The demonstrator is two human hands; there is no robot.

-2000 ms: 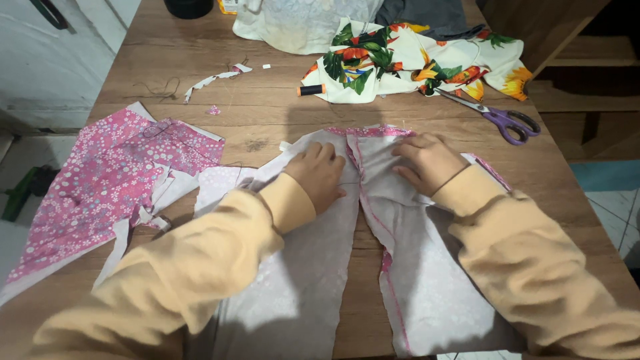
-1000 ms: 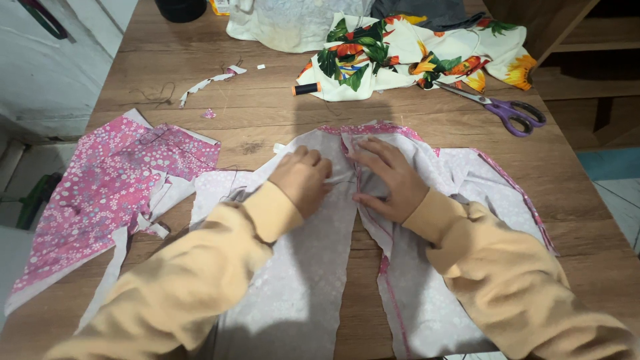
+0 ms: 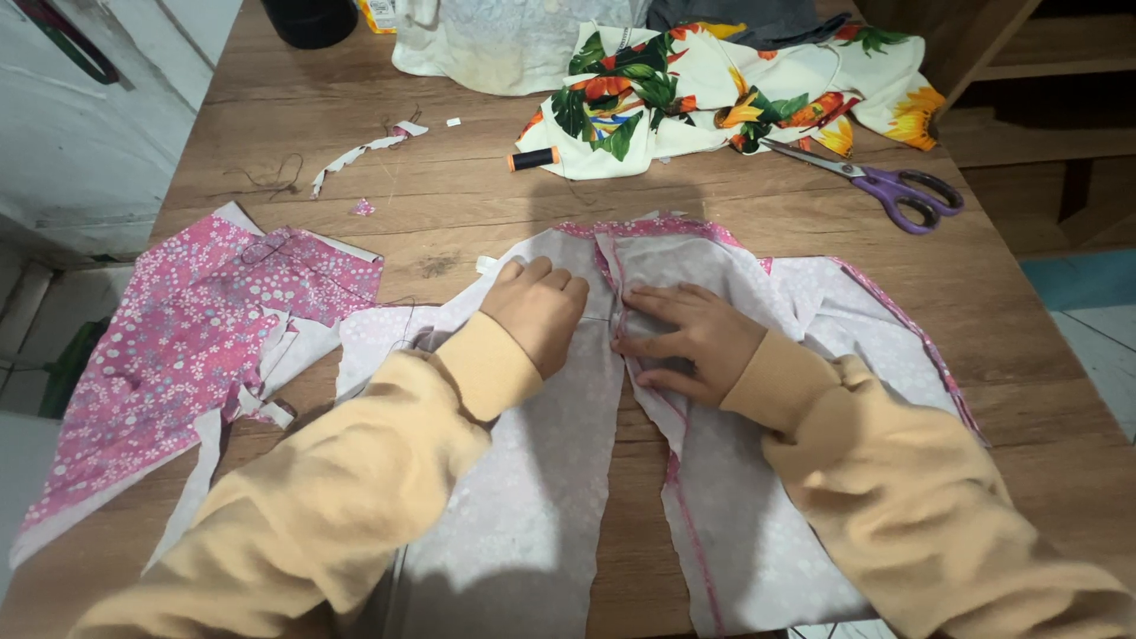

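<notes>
A garment piece of pink floral fabric (image 3: 550, 497) lies with its pale wrong side up on the wooden table, split into two panels toward the near edge. My left hand (image 3: 537, 311), fingers curled, rests on its left panel; whether it pinches the cloth is hidden. Spread fingers of my right hand (image 3: 688, 342) lie flat on the seam at the middle, holding nothing. A pink strip (image 3: 657, 229) edges the far side. Left of the garment is a separate pink floral fabric piece (image 3: 177, 328), its printed side up.
Purple-handled scissors (image 3: 887, 186) lie at the back right, tips by a tropical-print fabric (image 3: 701, 98). A spool of black thread (image 3: 533, 160) touches that fabric. Fabric scraps (image 3: 355, 160) and loose threads are at the back left, near a dark container (image 3: 311, 19).
Since two seconds ago my right hand has moved inward to the middle seam, its fingers now spread flat. The garment's right part shows more.
</notes>
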